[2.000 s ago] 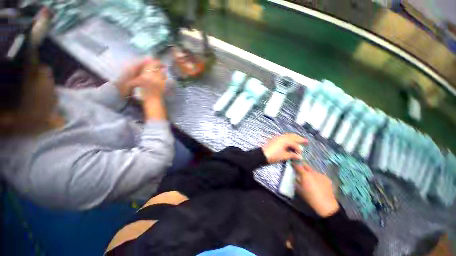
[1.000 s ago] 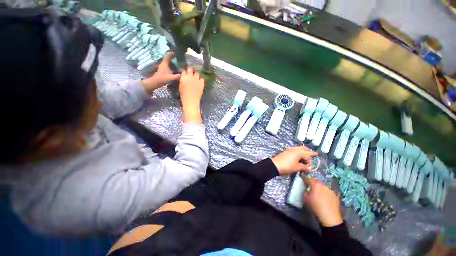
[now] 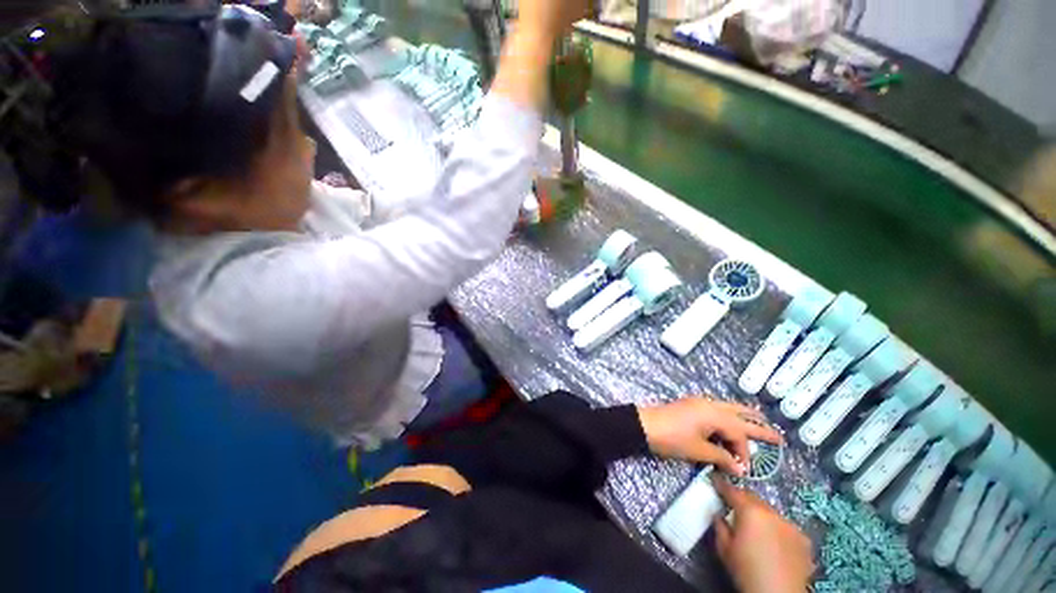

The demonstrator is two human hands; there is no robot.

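Observation:
A handheld fan lies on the bubble wrap under my hands, its spoked round head (image 3: 762, 460) up and right, its pale handle (image 3: 690, 515) toward me. My left hand (image 3: 701, 433) rests over the head and neck, fingers bent onto it. My right hand (image 3: 764, 544) is at the neck from below, fingertips close to my left fingers. Any small part between the fingertips is hidden. A heap of small light-blue parts (image 3: 857, 547) lies right of my right hand.
A row of fans (image 3: 851, 405) stands along the back right. Several fans (image 3: 614, 301) and one face-up fan (image 3: 695, 322) lie left of it. A neighbour in grey (image 3: 347, 278) sits at left, arm raised by a metal fixture (image 3: 567, 127). A green conveyor (image 3: 741, 151) runs behind.
The view has shifted, so the bench fans appear lower and further right. The neighbour has raised an arm at the fixture. My hands remain at the same fan's neck.

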